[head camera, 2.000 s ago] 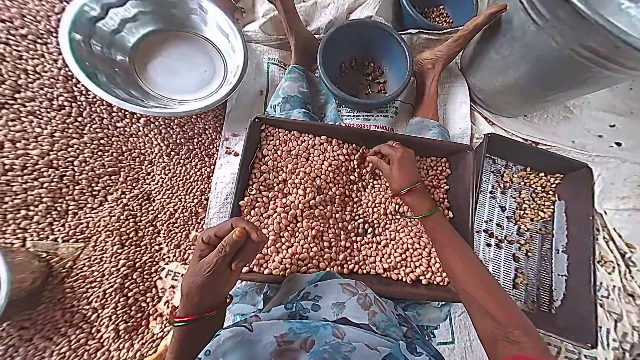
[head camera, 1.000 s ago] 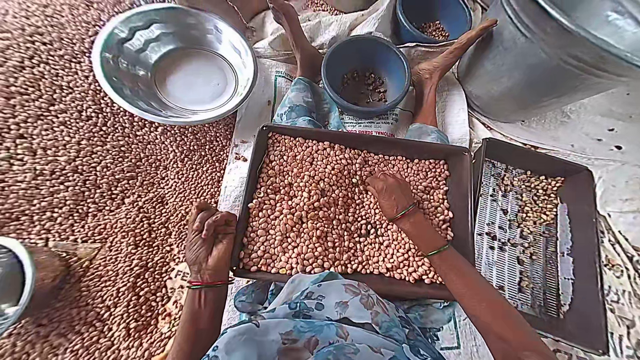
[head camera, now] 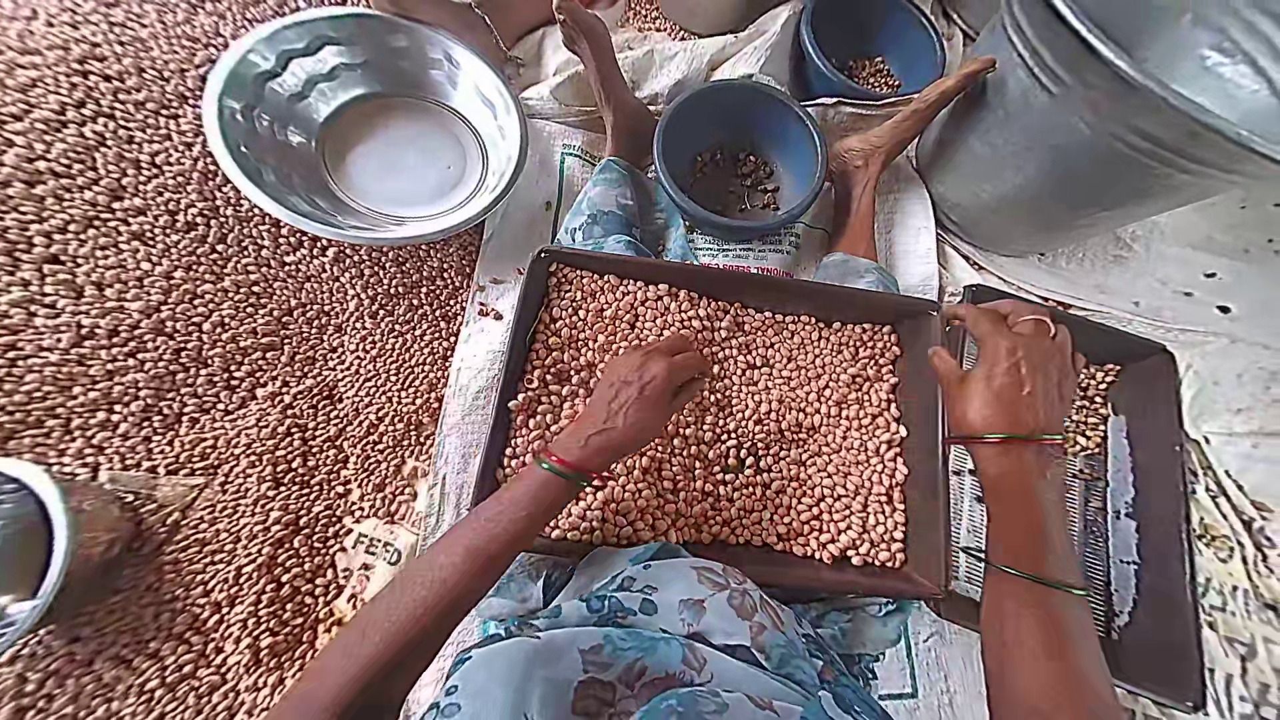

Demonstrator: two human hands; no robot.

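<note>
A dark rectangular tray (head camera: 740,578) full of pinkish-brown shelled nuts or seeds (head camera: 800,440) lies across my lap. My left hand (head camera: 645,390) rests on the nuts left of the tray's middle, its fingers curled downward; whether it grips any is hidden. My right hand (head camera: 1012,365) is over the tray's right rim, where a second dark tray (head camera: 1150,520) with a slotted bottom lies alongside. Its thumb and fingers are apart, and nothing shows between them. Lighter pieces (head camera: 1092,405) lie in that second tray, partly behind the hand.
Between my feet stands a blue bowl (head camera: 740,215) with dark bits; another blue bowl (head camera: 815,45) with nuts is behind. A wide steel basin (head camera: 505,170) sits on spread nuts (head camera: 300,350) at left. A large metal container (head camera: 1050,150) stands back right, a metal vessel (head camera: 60,540) at far left.
My left hand has moved right, from beside the tray onto the nuts. My right hand has moved right, from the nuts to the rim between the trays.
</note>
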